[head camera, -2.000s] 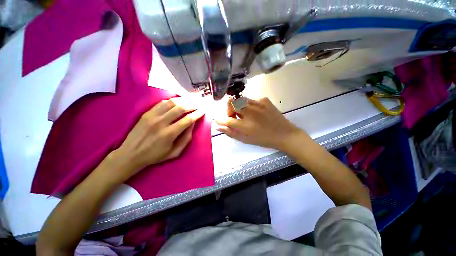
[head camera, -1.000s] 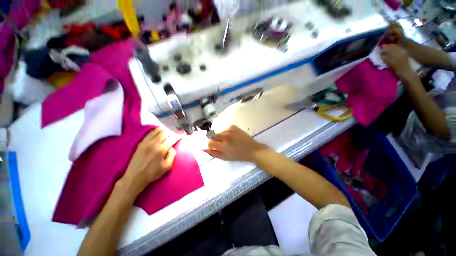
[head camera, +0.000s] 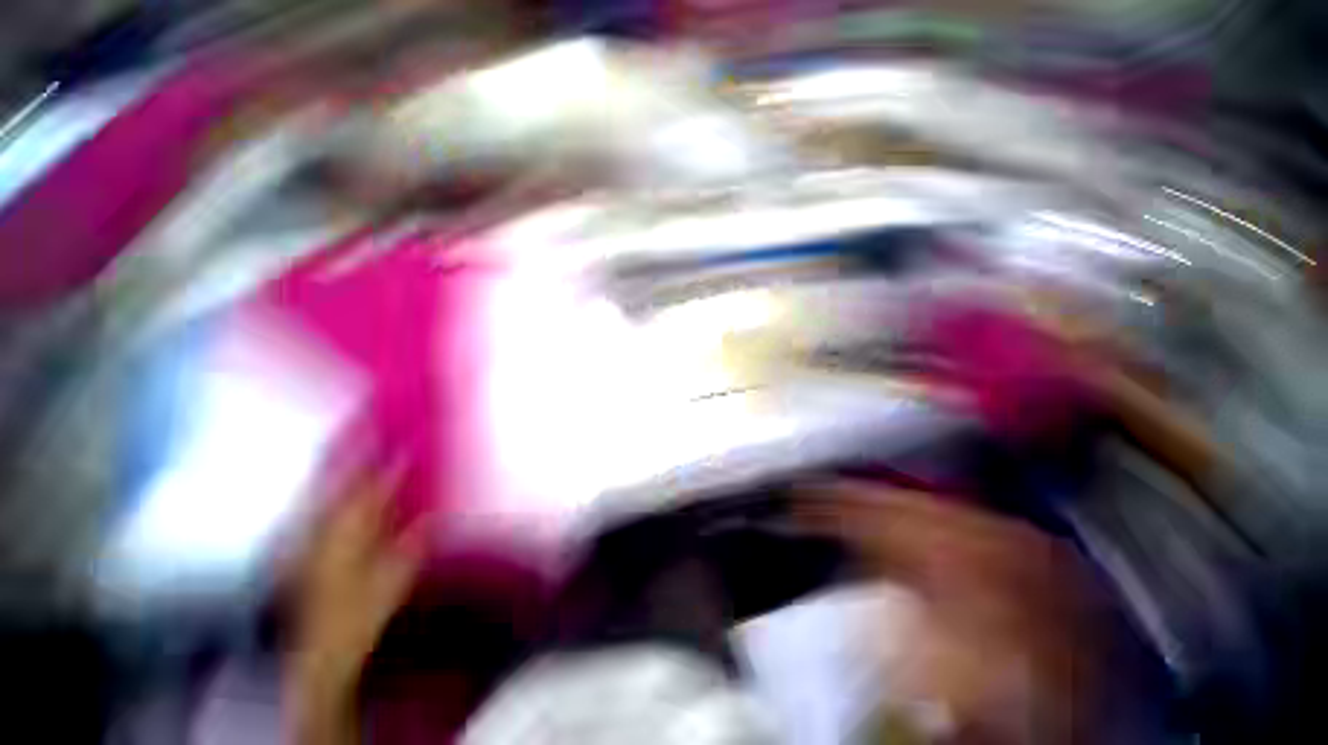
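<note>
The view is heavily blurred. A magenta garment panel (head camera: 393, 328) lies on the white table at the left and runs down over its front edge. My left hand (head camera: 357, 539) is at the panel's lower left, blurred; whether it grips the cloth cannot be told. My right hand (head camera: 888, 517) is low at the right, in front of the table edge, also blurred; its fingers and anything in them cannot be made out. The white sewing machine (head camera: 816, 218) with its blue stripe is a smear behind the table. The needle area is not distinguishable.
The white table's front edge (head camera: 757, 454) crosses the middle. Another person's arm (head camera: 1165, 422) is at the right beside magenta cloth (head camera: 1005, 357). More magenta cloth (head camera: 131, 189) is at the upper left. A white surface (head camera: 823, 648) is low in the centre.
The view has swung and blurred. My right hand has moved from beside the needle to low right, off the table. My left hand and the magenta panel are lower, nearer the front edge.
</note>
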